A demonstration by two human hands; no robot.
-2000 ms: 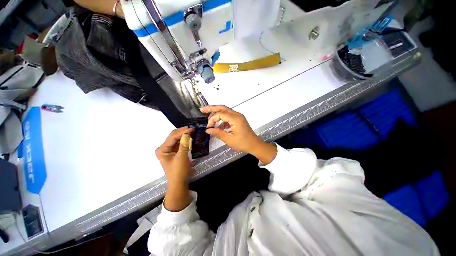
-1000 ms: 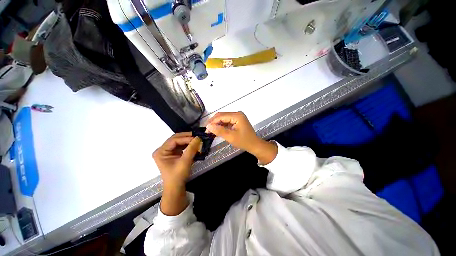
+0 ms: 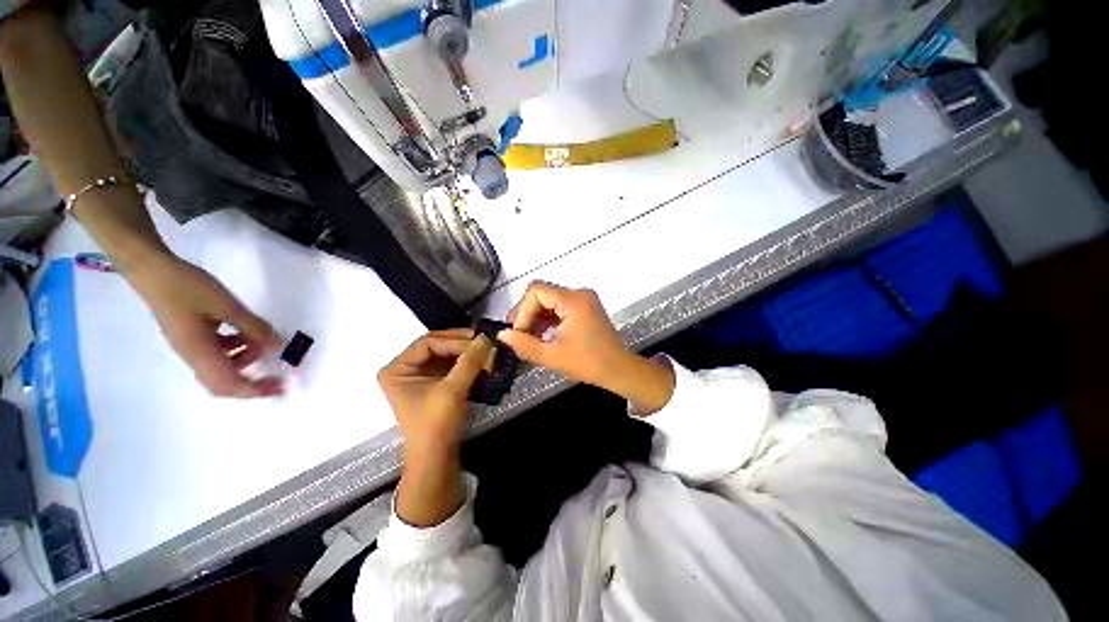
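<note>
The black fabric strip [image 3: 383, 261] runs from the dark grey garment [image 3: 225, 152] down to the table's front edge. My left hand [image 3: 428, 383] pinches its end, with a small tan piece [image 3: 489, 352] by the thumb. My right hand [image 3: 569, 331] pinches the same black end from the right, fingertips close to my left ones. The fingertips partly hide what lies between them. The presser foot area of the sewing machine [image 3: 456, 182] is above my hands.
Another person's bare arm [image 3: 116, 207] reaches in from the upper left, its hand beside a small black label [image 3: 296, 349] on the table. A yellow tape strip [image 3: 590, 147] is right of the needle. A clear parts tub [image 3: 839, 152] stands at right. A blue sticker [image 3: 58, 365] is far left.
Another person's arm has come in from the upper left, and a small black label now lies by its hand. My hands stay at the strip's end, shifting only slightly.
</note>
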